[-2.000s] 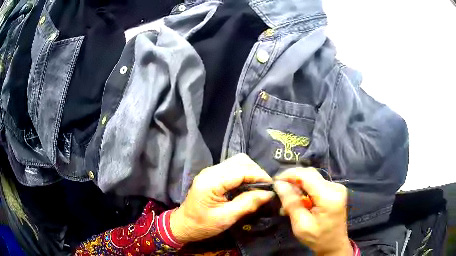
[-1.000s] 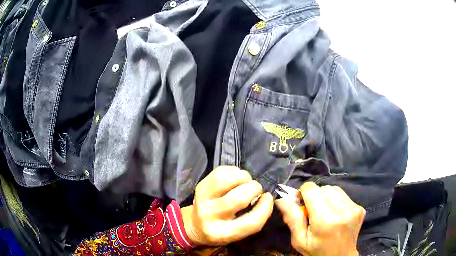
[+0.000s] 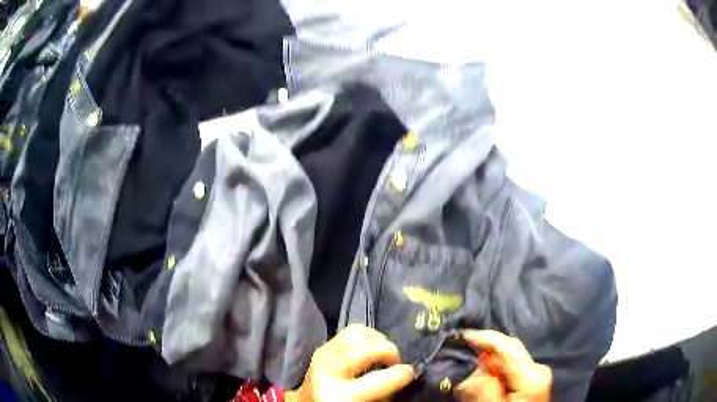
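A grey-black denim jacket [image 3: 440,275] lies open on the white table, with a chest pocket and a yellow winged emblem. My left hand [image 3: 354,369] is at the bottom of the view, its fingers pinching the jacket's stitched edge. My right hand [image 3: 503,369] is just to the right at the same edge, cut off by the frame, with orange-red thread snips [image 3: 491,361] in the fist. The snips' tips cannot be made out. The view is blurred.
The white table [image 3: 597,126] shows at the right, with its curved edge at the lower right. More denim jackets [image 3: 94,204] are heaped at the left. Dark cloth [image 3: 645,385] lies below the table edge at the lower right.
The view has shifted, so the jacket and hands sit lower in the frame. The metal snip tips seen earlier are no longer distinct. Both hands remain at the jacket, close together.
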